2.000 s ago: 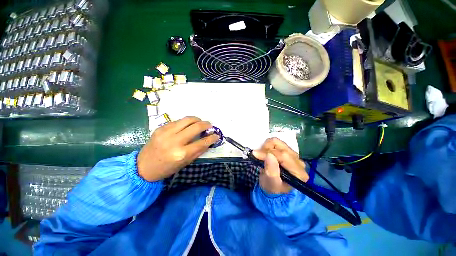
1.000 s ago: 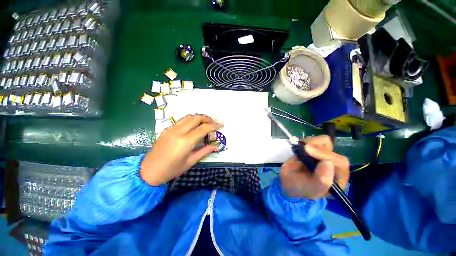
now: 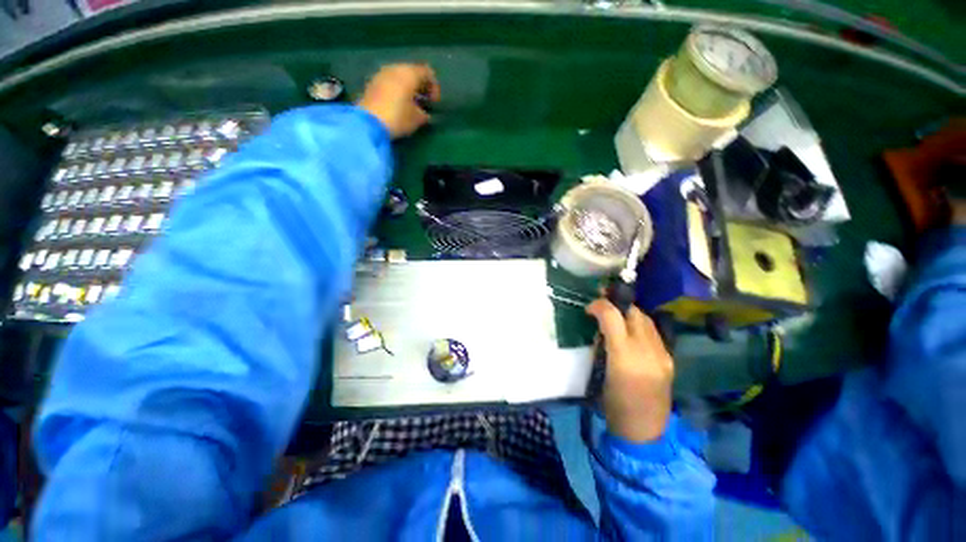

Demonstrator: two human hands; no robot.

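Note:
My left hand [image 3: 400,97] is stretched to the far side of the green bench, with a small dark round piece at its fingertips. My right hand [image 3: 636,373] grips the black soldering iron [image 3: 620,299], its tip up at the rim of the cream tip cleaner pot [image 3: 602,224]. A round circuit board [image 3: 448,361] with a pale part on it lies on the white work sheet [image 3: 498,307]. A few small battery cells [image 3: 365,336] lie at the sheet's left side. My left sleeve hides part of the bench there.
A black fume fan [image 3: 489,201] stands behind the sheet. Tweezers [image 3: 572,297] lie right of it. The blue and yellow soldering station [image 3: 757,265] is right. A blister tray of cells [image 3: 117,201] is left, partly behind my sleeve. Another worker's blue sleeve [image 3: 900,392] shows at right.
My left hand has let go of the round board on the sheet and reached to the far bench. My right hand has brought the iron up to the pot. The view has tilted farther up.

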